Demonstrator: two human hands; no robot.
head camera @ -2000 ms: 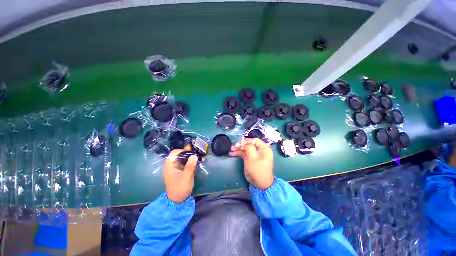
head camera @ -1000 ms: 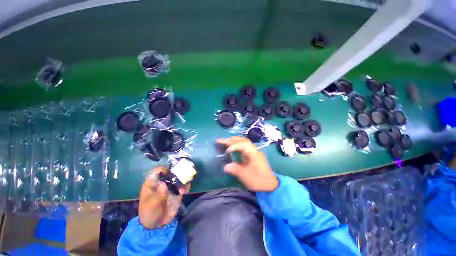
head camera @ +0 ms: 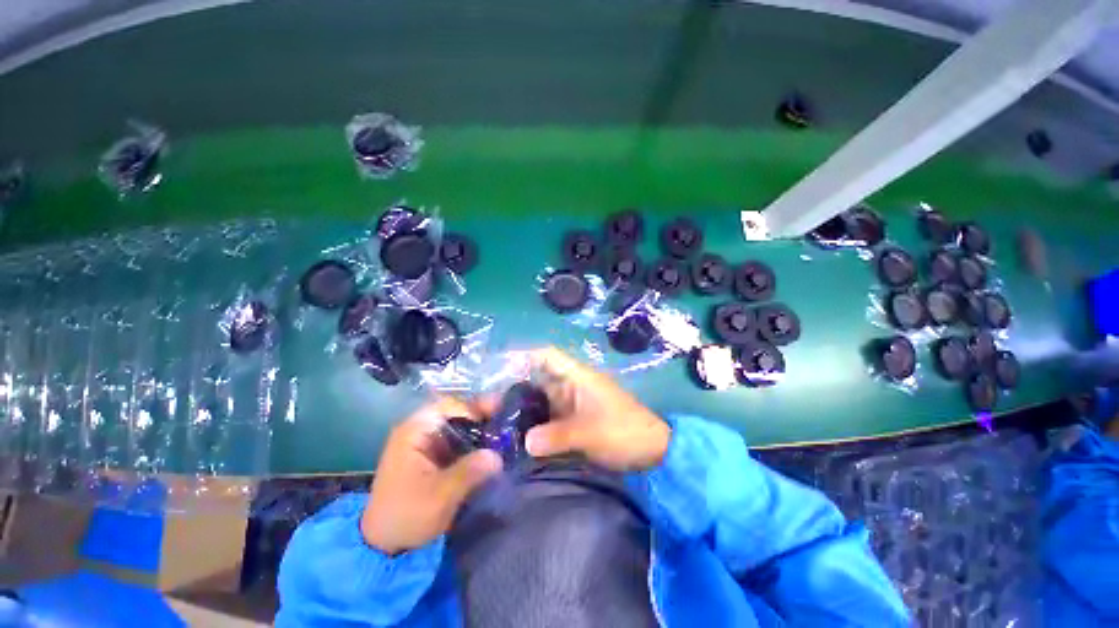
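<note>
My left hand (head camera: 423, 472) and my right hand (head camera: 595, 411) are close together at the bench's front edge. My right hand grips a round black part (head camera: 525, 407) between thumb and fingers. My left hand grips another dark part (head camera: 469, 432) beside it, with some clear film around the pieces. The two parts are side by side; whether they touch is hidden by fingers and blur. White pads (head camera: 714, 366) lie by the black hubbed discs (head camera: 711, 274) right of centre.
Black discs on clear film (head camera: 406, 254) lie left of centre. A clear blister tray (head camera: 135, 368) is at the left. More discs (head camera: 942, 306) lie at the right, beyond a white post (head camera: 908, 123). A cardboard box (head camera: 209, 540) is low left. A neighbour's blue sleeve (head camera: 1080, 491) shows at the right edge.
My hands were apart a second ago and have come together. The white and yellow pad seen at my left hand no longer shows. The black disc formerly on the bench between my hands is gone from there.
</note>
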